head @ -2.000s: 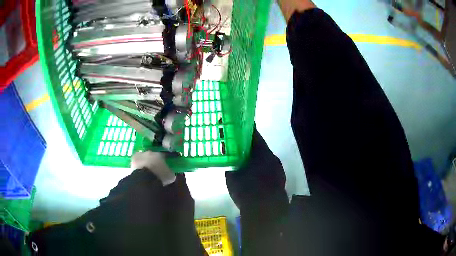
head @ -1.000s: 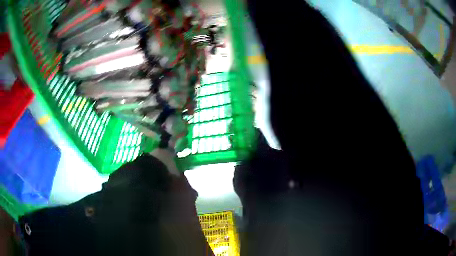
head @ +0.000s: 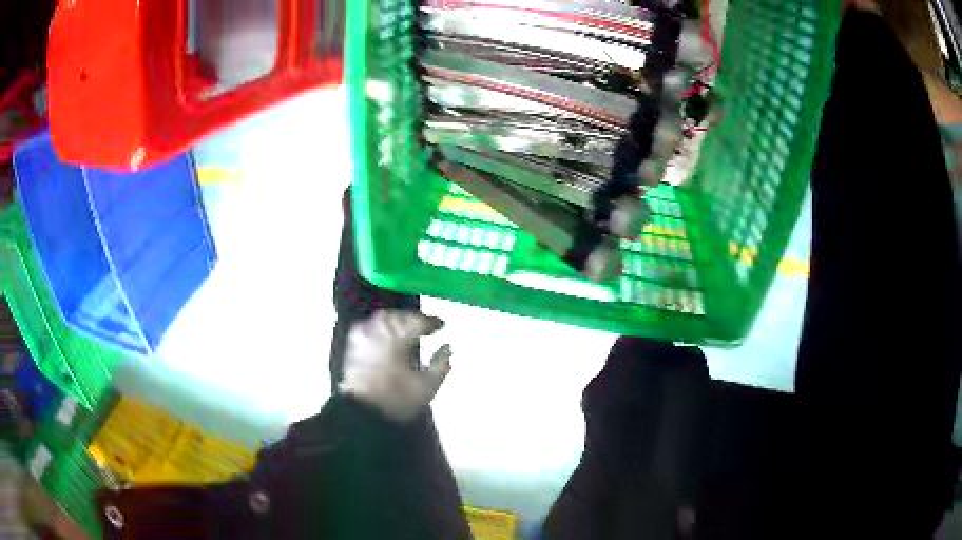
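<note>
A green crate [head: 549, 302] hangs in front of me, above the floor. It holds several long silvery motorised units [head: 538, 95] with red stripes, side by side, their round motor ends to the right. The lowest unit leans at a slant. My left hand [head: 396, 362] is below the crate's near left corner, off the rim, fingers apart and empty. It looks pale and somewhat blurred. My right arm reaches up along the crate's right side; only a little skin shows at the top right edge, and the right hand itself cannot be made out.
A red stool or crate [head: 111, 95] stands at the upper left. A blue bin [head: 148, 248] and green crates [head: 53, 316] are at the left. Yellow crates [head: 158, 443] lie at the lower left. My legs are below the crate.
The crate of units has shifted right in view. My left hand has let go of its near rim and opened. More of the red and blue containers shows at the left.
</note>
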